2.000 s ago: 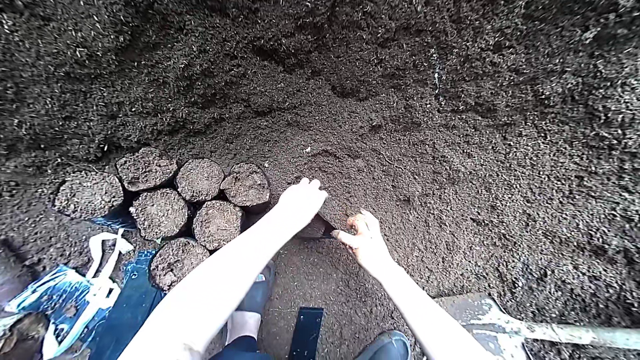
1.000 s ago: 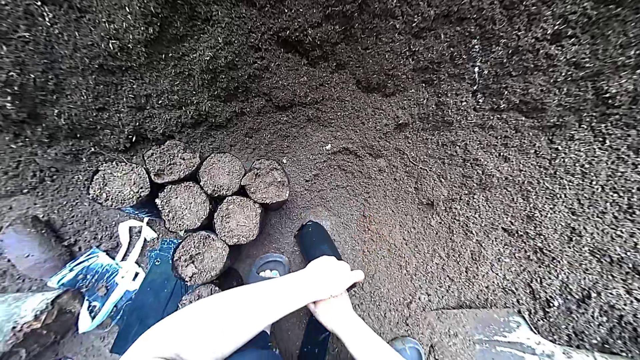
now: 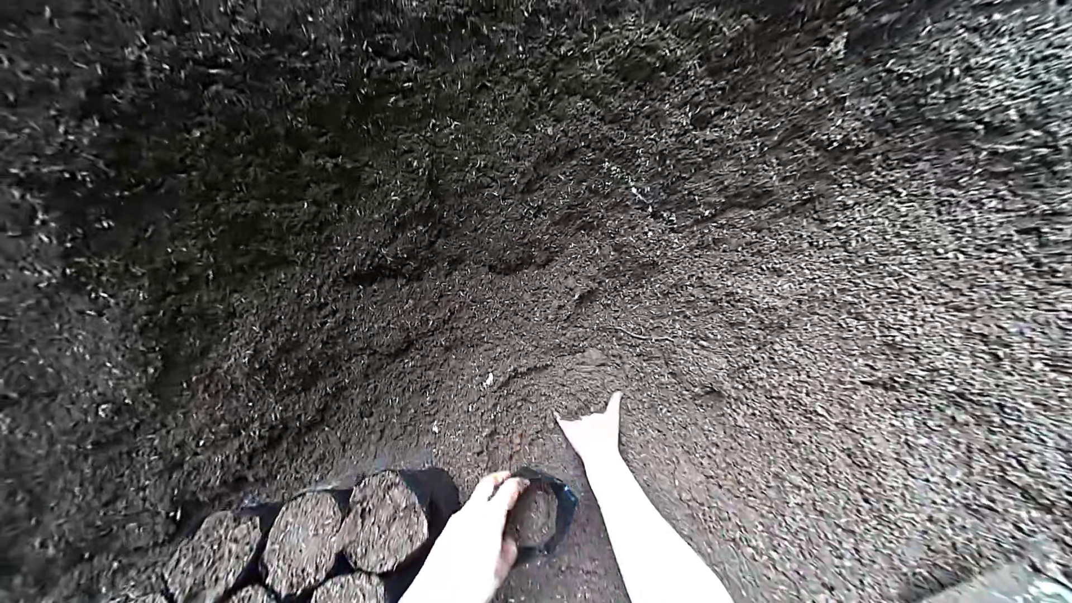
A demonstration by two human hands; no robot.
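Observation:
At the lower middle, my left hand (image 3: 496, 523) grips the left rim of a black plastic grow bag (image 3: 563, 512), which stands open at the top with soil inside. To the right and farther up, my right hand (image 3: 593, 427) reaches to the loose soil (image 3: 586, 368), its thumb and little finger side spread; its other fingers are hidden, perhaps in the soil, and I cannot tell if it holds any. Left of my left hand, several soil-filled black bags (image 3: 385, 521) stand close together.
A high bank of dark, loose soil (image 3: 402, 209) rises ahead and spreads to the right. Part of a pale, soil-marked metal blade (image 3: 997, 584) shows at the lower right edge.
My hands, together over a flattened black bag one second ago, are now apart. The left is at the opened bag and the right is over the soil. The view has swung upward.

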